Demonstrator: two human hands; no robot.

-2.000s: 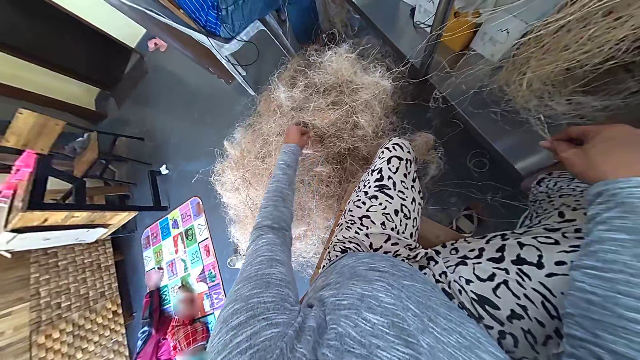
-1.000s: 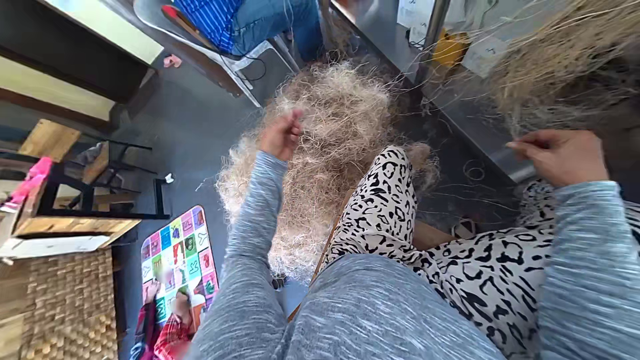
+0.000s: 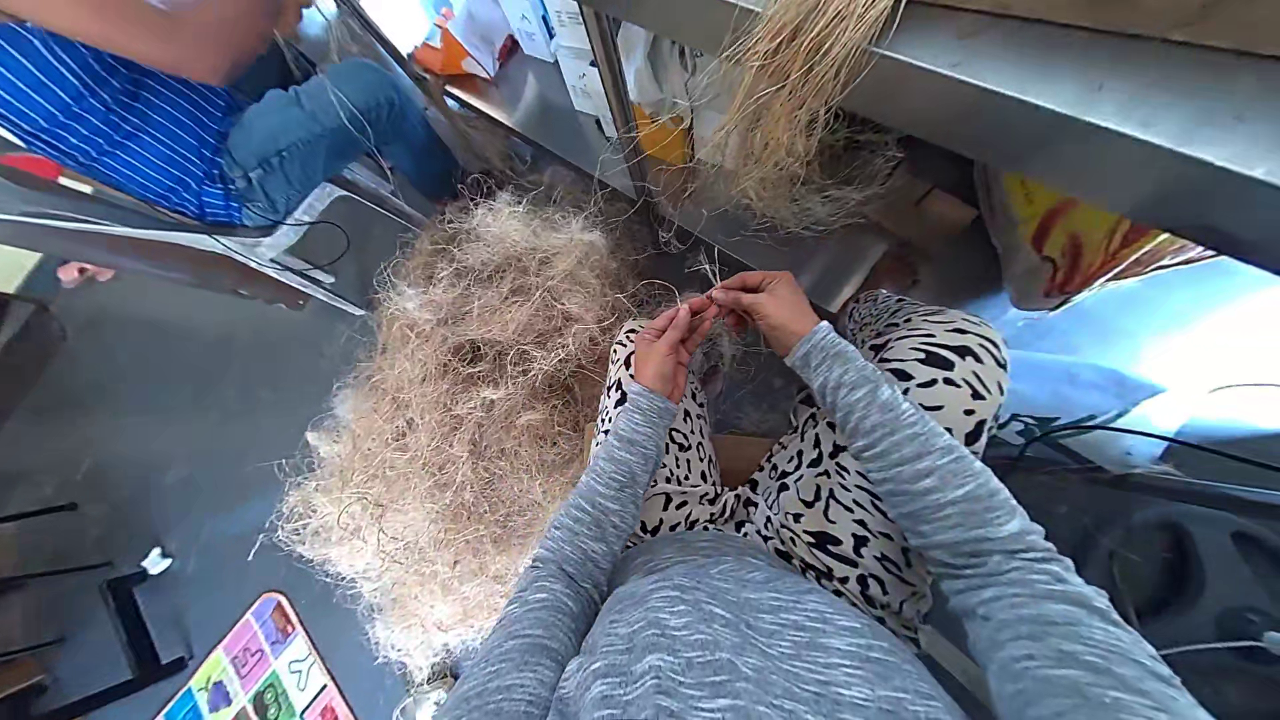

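Observation:
My left hand (image 3: pixel 676 348) and my right hand (image 3: pixel 768 304) meet over my knees, fingertips together, pinching thin pale plant-fiber strands (image 3: pixel 708 268) between them. A large tangled heap of dry fiber (image 3: pixel 480 390) lies on the floor to the left of my legs, close to my left forearm. Beyond my hands, a bundle of straighter straw-coloured fiber (image 3: pixel 805 75) hangs down over the edge of a metal table.
The steel table edge (image 3: pixel 1060 110) crosses the upper right. A person in a blue striped shirt (image 3: pixel 120 120) and jeans sits at upper left. A coloured play mat (image 3: pixel 265 670) lies at lower left, a printed sack (image 3: pixel 1070 235) under the table, and a dark cable (image 3: pixel 1150 435) at right.
My left hand has moved from above the fiber heap to meet my right hand, which has come away from the hanging bundle. The view has turned to the right.

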